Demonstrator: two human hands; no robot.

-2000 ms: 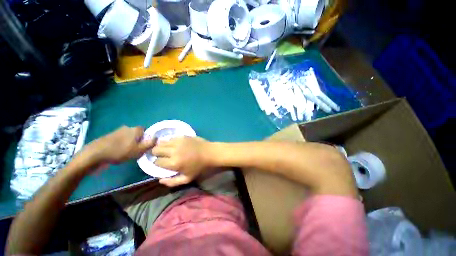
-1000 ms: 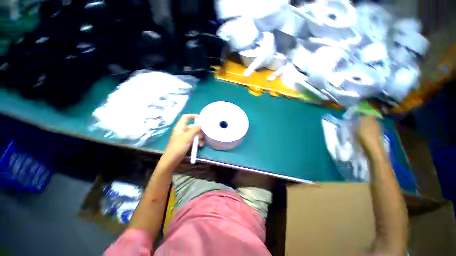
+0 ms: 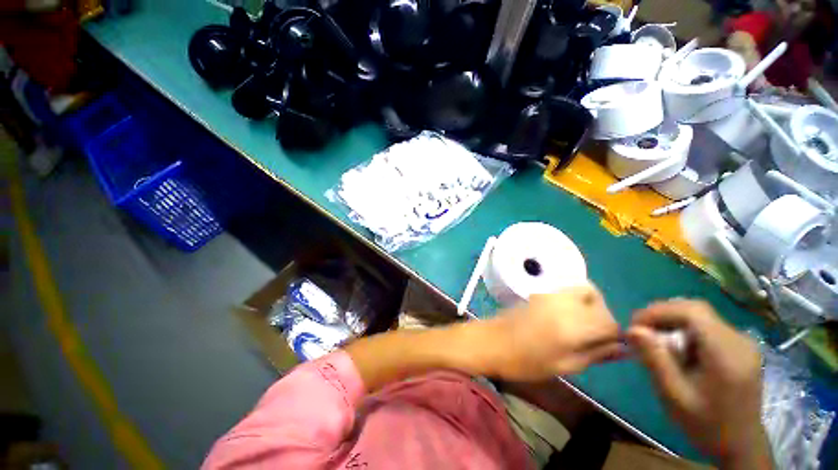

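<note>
A white round housing lies on the green mat, flat face up with a dark centre hole. A slim white stick projects at its left side. My left hand is just beyond the housing's near right side, fingertips pinched together. My right hand faces it, fingers curled, with a small whitish piece partly visible in them. The fingertips of both hands nearly meet. What lies between them is too small and blurred to tell.
A clear bag of small white parts lies left of the housing. Black housings are heaped behind it. White housings are heaped at right over an orange strip. Another clear bag is at lower right. A floor carton and blue crate are at left.
The view has swung left. My left hand has left the housing's stick and moved right. My right hand has come back from the right parts bag to meet it.
</note>
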